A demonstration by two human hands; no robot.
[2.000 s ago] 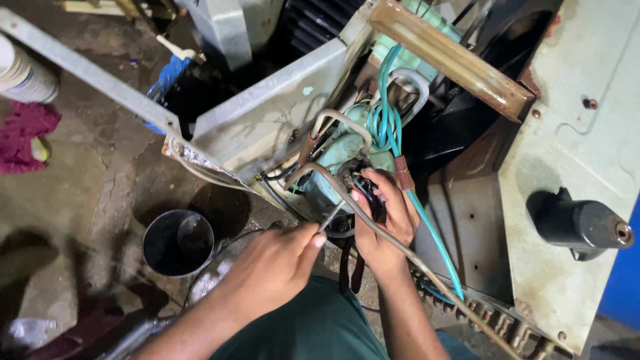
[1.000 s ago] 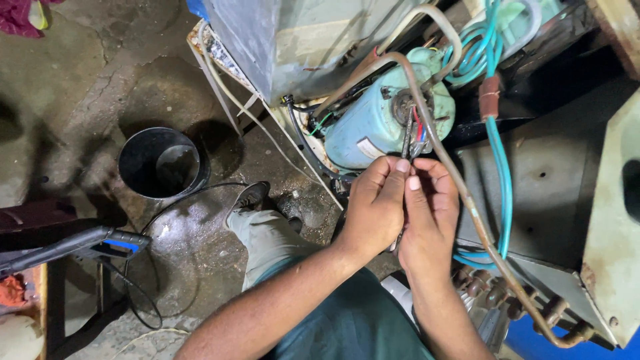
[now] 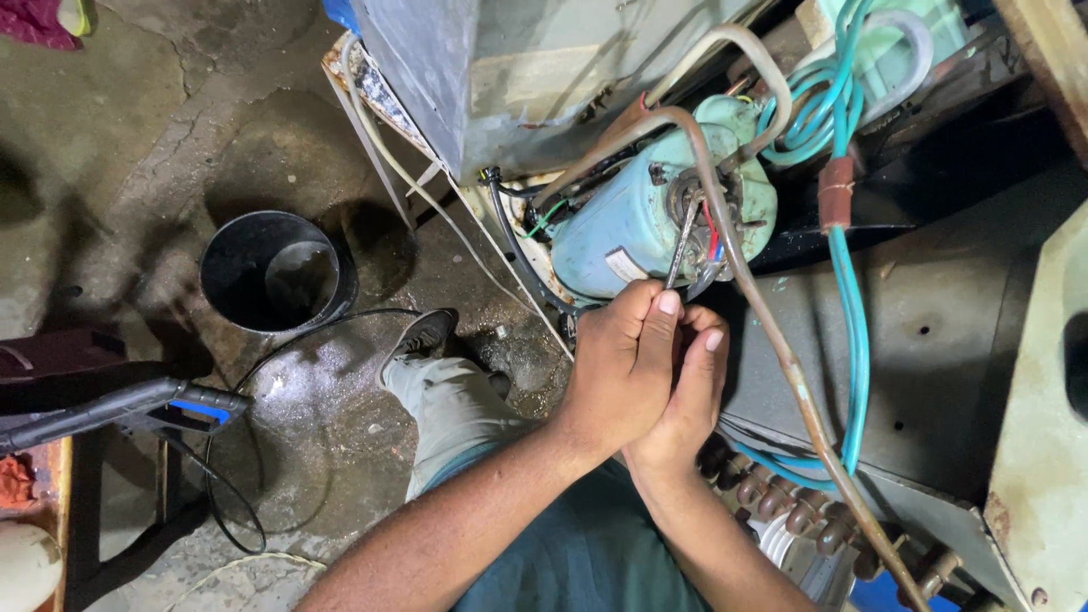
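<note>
A light-blue compressor [image 3: 620,221] lies tilted in an opened metal unit, its round terminal recess [image 3: 687,195] facing up. My left hand [image 3: 625,361] is closed around a slim metal tool [image 3: 682,242], whose tip is at the recess; its handle is hidden in my fist. My right hand [image 3: 699,374] is curled against the left one, just below the ends of red and blue wires [image 3: 712,234] and a dark grey cable sheath; what it holds is hidden. A bent copper pipe [image 3: 727,229] passes over the compressor, close to the right of my right hand.
Teal tubing [image 3: 850,331] hangs at right with a brown wrap [image 3: 835,194]. Pipe stubs [image 3: 803,514] line the lower edge. A sheet-metal panel [image 3: 527,85] stands behind. On the wet floor are a black bucket [image 3: 272,285] and a black hose; a spray gun [image 3: 170,408] lies at left.
The view has swung and moved closer since the first frame. My hands have come together below the terminal recess, where the first frame shows them farther apart.
</note>
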